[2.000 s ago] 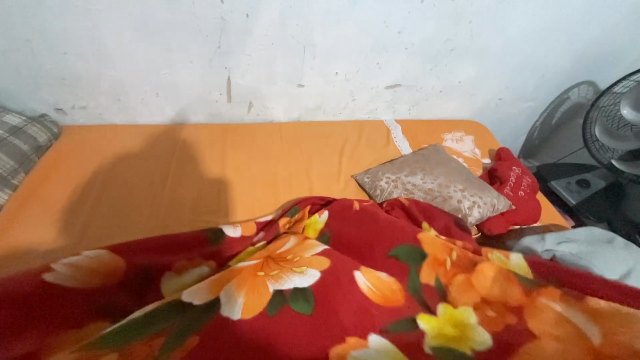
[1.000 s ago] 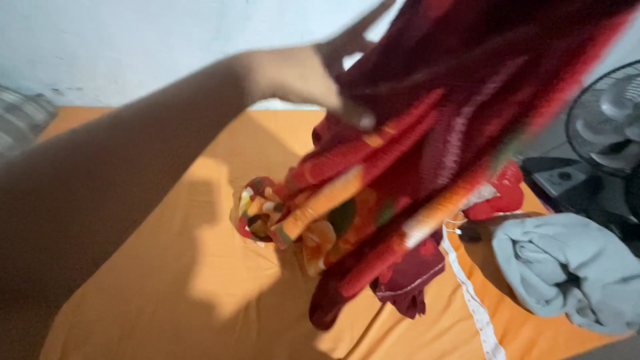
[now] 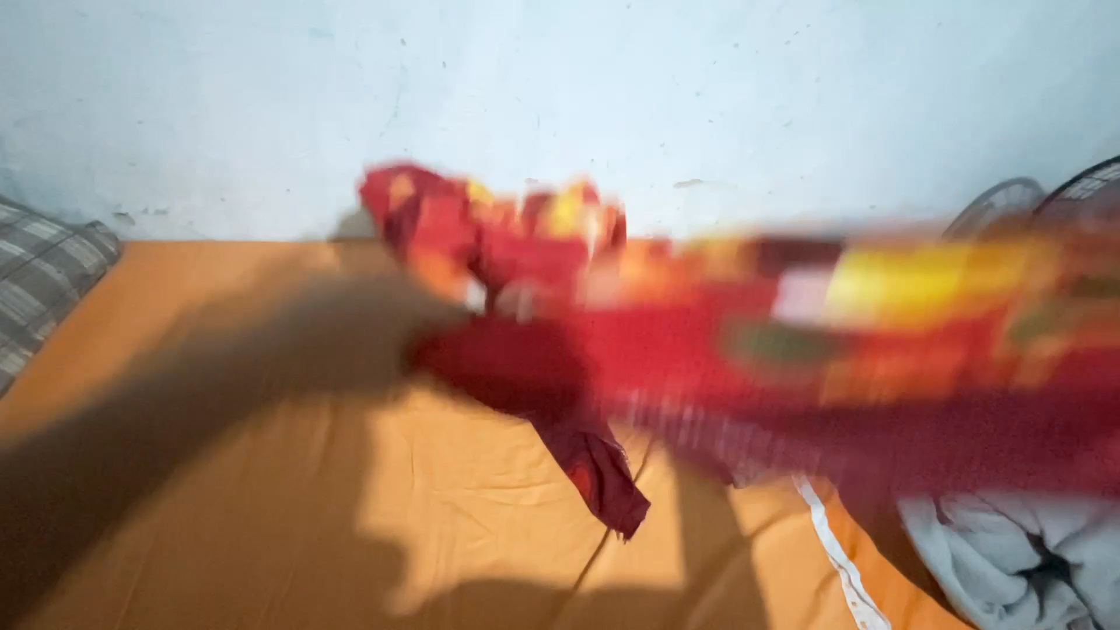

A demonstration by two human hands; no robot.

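Note:
A red cloth with a floral pattern point(image 3: 665, 350), blurred by motion, stretches across the middle and right above the orange bedsheet point(image 3: 490, 499). My left arm reaches in from the lower left, and my left hand point(image 3: 429, 324) grips the cloth near its left end. Part of the cloth bunches up behind the hand, against the wall, while a dark red corner hangs down below. My right hand does not show in the view.
A grey plaid pillow point(image 3: 52, 271) lies at the left edge. On the lower right are a bundled light grey cloth point(image 3: 1006, 560) and a white patterned strip point(image 3: 836, 551) along the sheet. A fan point(image 3: 1081, 192) stands at the far right, by a pale wall point(image 3: 542, 96).
The floral cloth first lay spread over the bed's near side, then was lifted. Since one second ago, my left hand has moved lower in view, and the cloth now stretches out to the right.

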